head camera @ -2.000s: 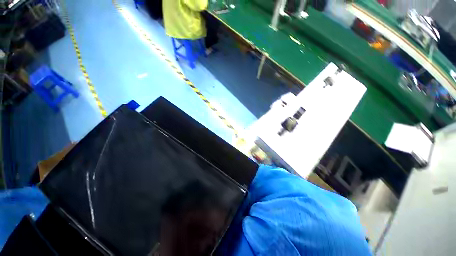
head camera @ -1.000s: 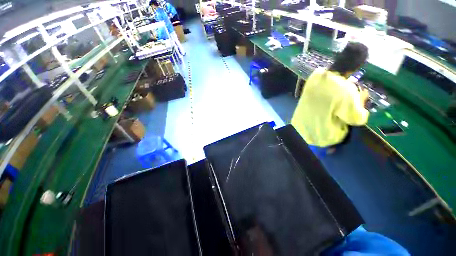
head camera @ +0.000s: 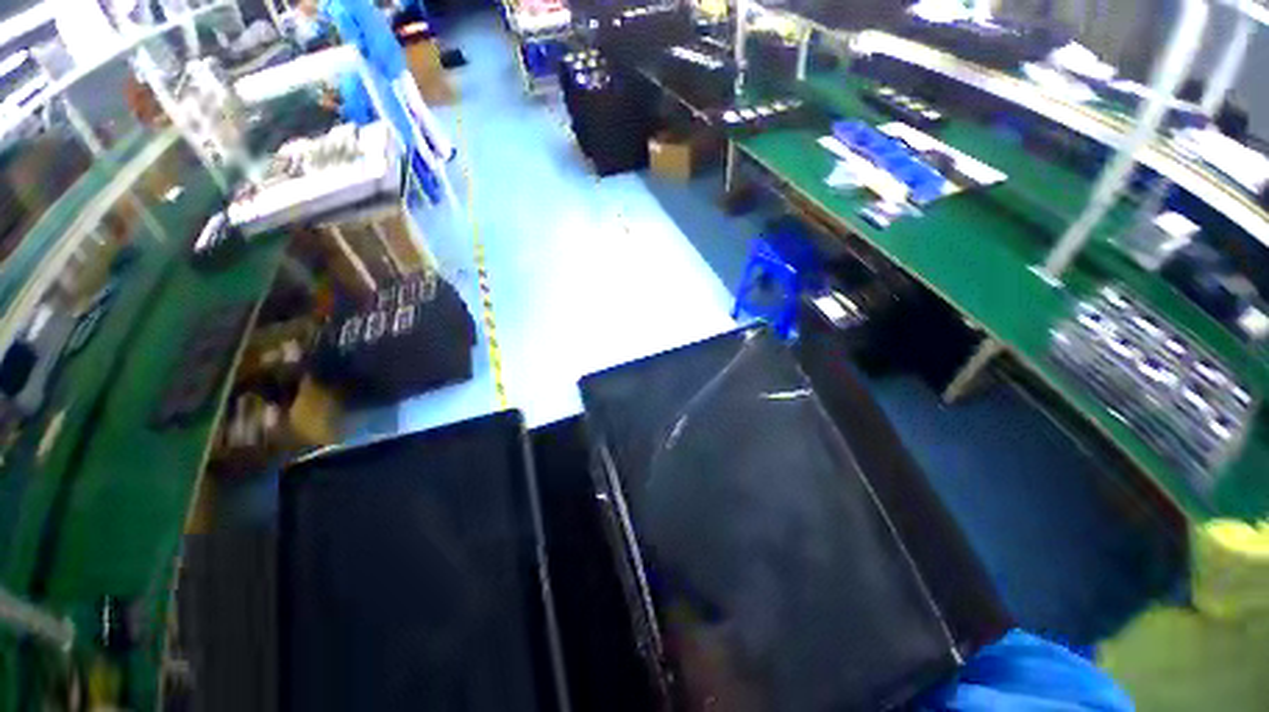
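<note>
Two glossy black display panels lie side by side in front of me at the bottom of the view, the left panel [head camera: 411, 570] and the right panel [head camera: 765, 529]. Clear film with shiny streaks covers the right panel. They lie on a wide black plastic tray [head camera: 912, 487], which shows between them and along the right side. My blue sleeve [head camera: 1037, 679] shows at the tray's lower right corner. Both my hands are out of sight, hidden or below the picture's edge.
Green benches run along the left [head camera: 105, 459] and right [head camera: 891, 251]. A blue stool [head camera: 772, 282] stands by the right bench. Dark stacked trays [head camera: 404, 334] stand left of the aisle. A yellow sleeve [head camera: 1197, 626] is close at lower right. A person in blue [head camera: 365, 56] is ahead left.
The view has moved forward along the aisle. The person in yellow has passed to the lower right edge, and the stool on the left is out of view. The panels stay in front of me.
</note>
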